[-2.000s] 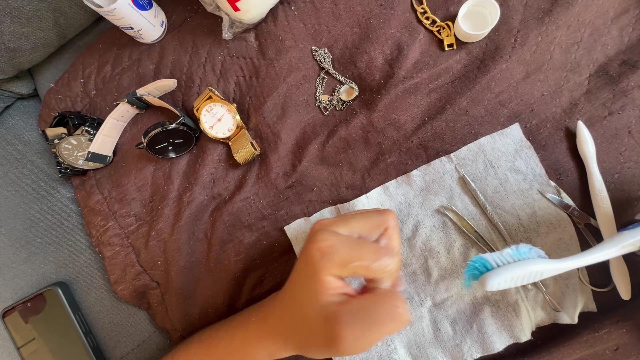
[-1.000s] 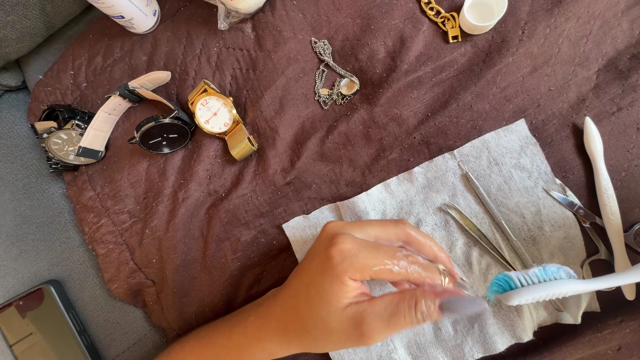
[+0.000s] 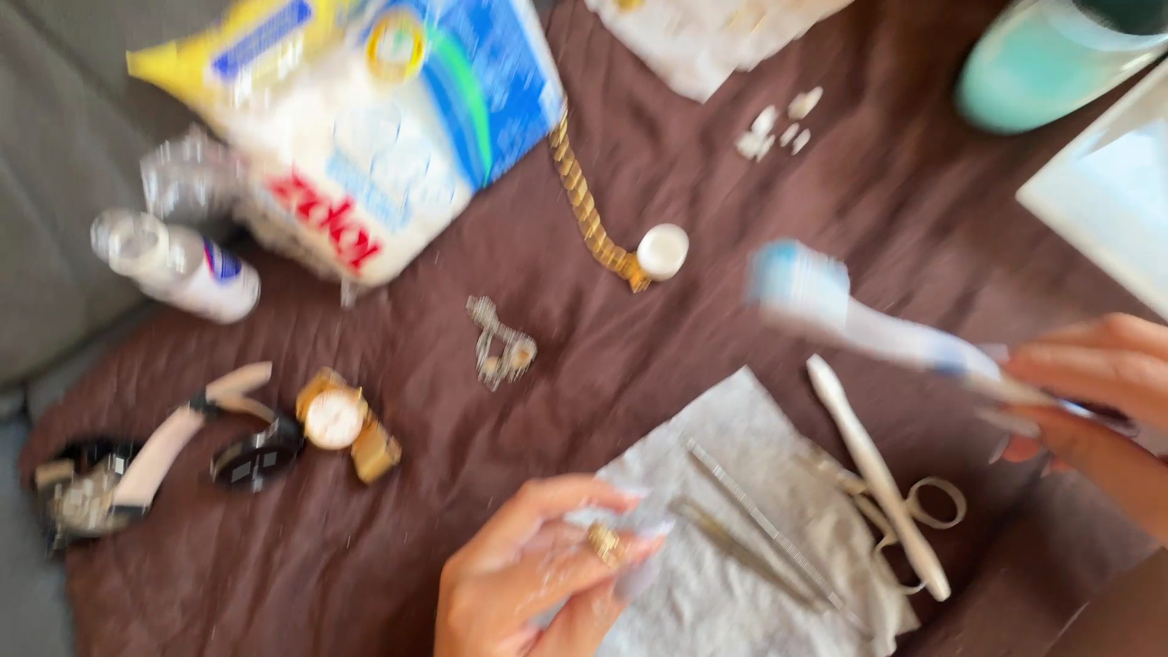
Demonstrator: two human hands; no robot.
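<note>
My right hand (image 3: 1086, 401) grips the handle of a white toothbrush (image 3: 890, 328) whose blue and white bristles are blurred. A gold-coloured ring (image 3: 605, 544) shows at the fingers of my left hand (image 3: 547, 566); whether it is worn or pinched I cannot tell. White residue marks the left fingers. That hand is over the left edge of a white cloth (image 3: 730, 429). On the cloth lie a thin metal tool (image 3: 766, 520) and blurred tweezers (image 3: 739, 547). A white stick-like handle (image 3: 876, 474) lies across scissors (image 3: 935, 502) at the cloth's right side.
Three watches, one gold-coloured (image 3: 334, 418), lie at left. A silver-coloured chain (image 3: 500, 345) is mid-cover. Behind are a gold-coloured chain bracelet (image 3: 589, 205), a white cap (image 3: 663, 251), a plastic bag (image 3: 365, 164), a small bottle (image 3: 182, 265), white fragments (image 3: 776, 123), and a teal container (image 3: 1049, 68).
The toothbrush has lifted away from the cloth and my left hand. My right hand has come into view. The view has shifted to take in more of the far side.
</note>
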